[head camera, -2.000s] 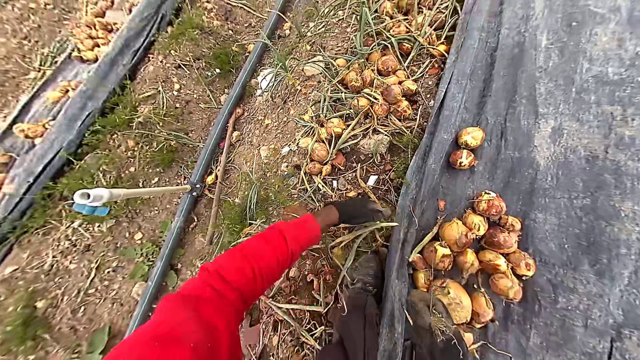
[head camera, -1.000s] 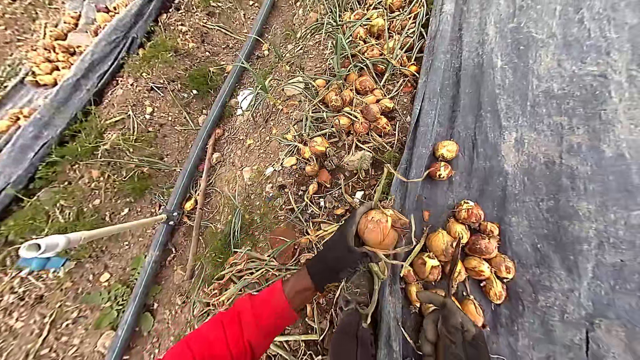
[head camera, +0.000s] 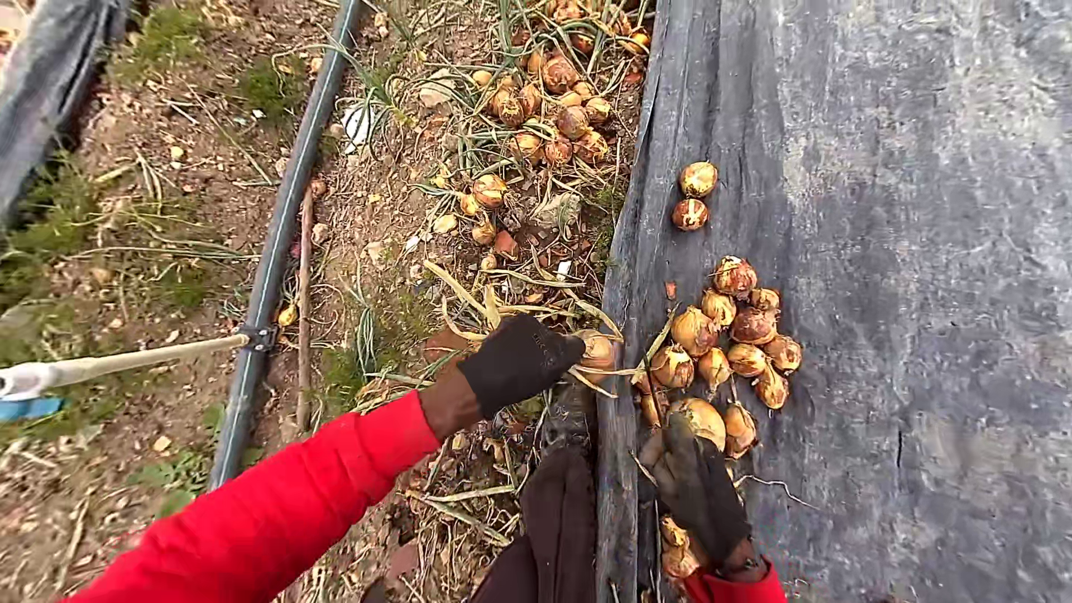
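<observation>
My left hand (head camera: pixel 523 364), in a black glove, grips a pale brown onion (head camera: pixel 597 356) with dry leaves at the left edge of the dark ground cover sheet (head camera: pixel 904 352). Beside a pile of yellow and reddish onions (head camera: pixel 754 327) on that sheet is my right hand (head camera: pixel 699 486), also gloved in black. Its fingertips are close to a larger yellow onion (head camera: pixel 702 423). A thin dark strip shows just above those fingers; whether the hand holds it cannot be told. Two onions (head camera: pixel 698 179) lie apart, farther up the sheet.
More onions (head camera: pixel 557 126) with green leaves lie on the soil at the upper middle. A black irrigation pipe (head camera: pixel 280 226) runs along the left, with a pale pipe (head camera: pixel 151 360) joined to it. A brown stick (head camera: pixel 305 310) and a stone (head camera: pixel 557 211) are on the soil.
Two seconds ago my left hand was over the soil beside the sheet; one second ago it held an onion near the pile. The hand and onion are now a little farther from the pile.
</observation>
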